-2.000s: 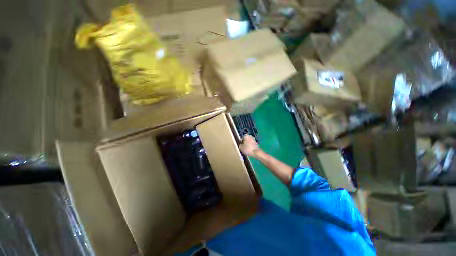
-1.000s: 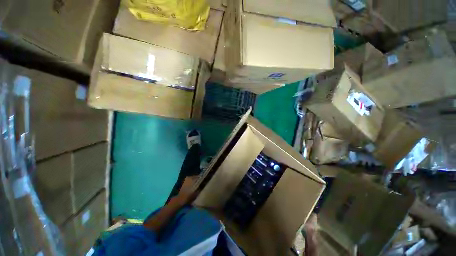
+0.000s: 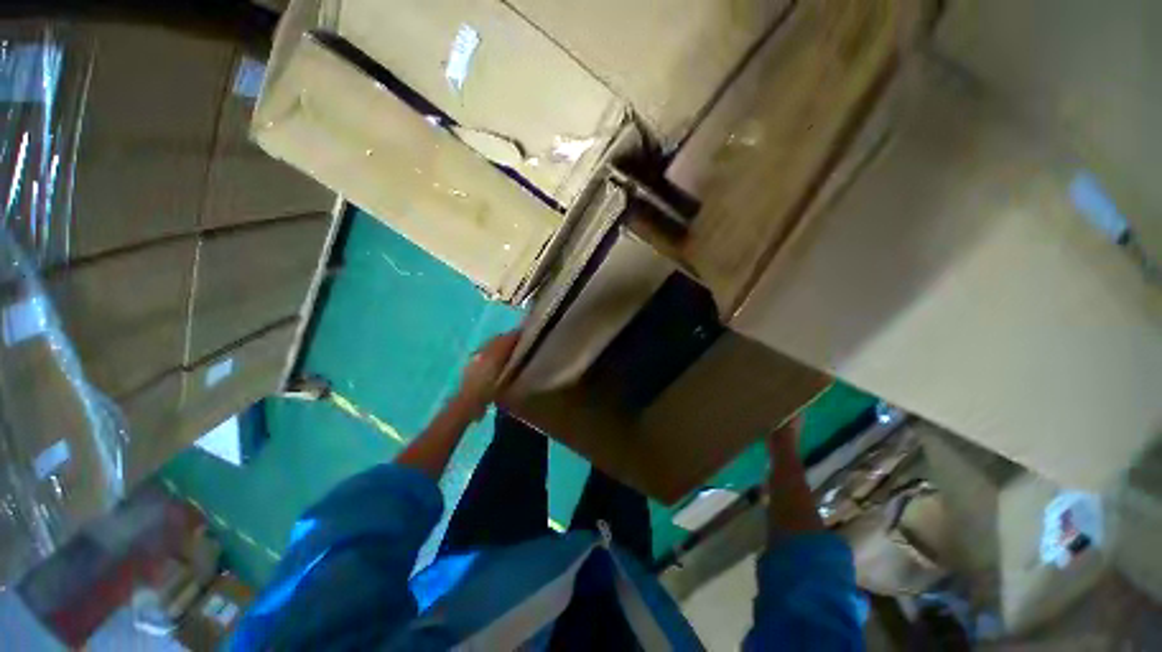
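Observation:
An open cardboard carton (image 3: 695, 427) is held in front of me, tilted, with dark goods (image 3: 663, 338) inside that are too shadowed to make out. My left hand (image 3: 491, 366) is on the carton's left side. My right hand (image 3: 785, 439) is at its right side, with the fingers partly hidden by the carton. The carton's far end is close against other cartons.
A taped carton (image 3: 421, 166) stands ahead on the left, and a large carton (image 3: 968, 255) on the right. Film-wrapped cartons (image 3: 140, 217) are stacked at the far left. The green floor (image 3: 395, 306) has a yellow line. Crumpled packing material (image 3: 898, 510) lies at the lower right.
The open carton has moved from the right of my body to in front of me, up against the other cartons. My view has turned, and the yellow sack is out of view.

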